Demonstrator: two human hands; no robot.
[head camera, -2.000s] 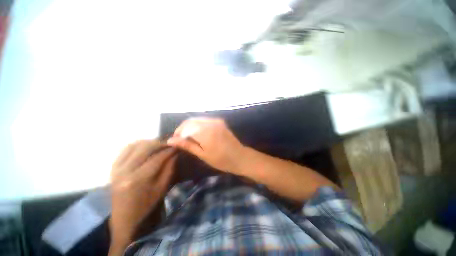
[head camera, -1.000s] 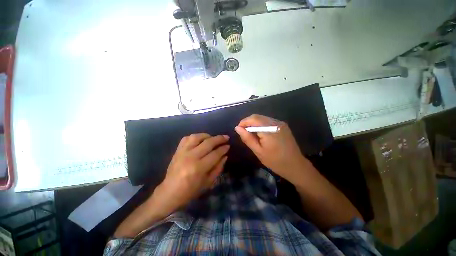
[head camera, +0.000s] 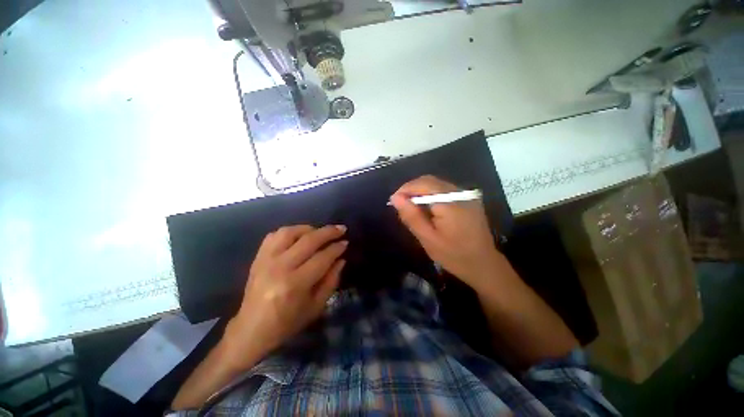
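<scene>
A long, slightly curved dark fabric panel (head camera: 216, 244) lies along the front edge of the white table (head camera: 106, 163). My left hand (head camera: 294, 265) rests flat on the panel, fingers pointing right, holding nothing that I can see. My right hand (head camera: 449, 224) is shut on a slim white marking pen (head camera: 447, 197). The pen's tip end is at the cloth, right of my left fingertips; whether it touches cannot be told. No marks can be made out on the panel.
The sewing machine head (head camera: 269, 28) with its ribbed knob (head camera: 330, 73) and metal plate (head camera: 277, 112) stands beyond the panel. Dark-handled tools (head camera: 681, 130) lie at the table's right end. A cardboard box (head camera: 644, 285) is at right. White paper (head camera: 155, 358) is below the left edge.
Earlier my hands were together at the panel's left part; they then moved apart onto the spread panel with the pen showing. Since then the view has shifted and the pen sits farther from my left fingers.
</scene>
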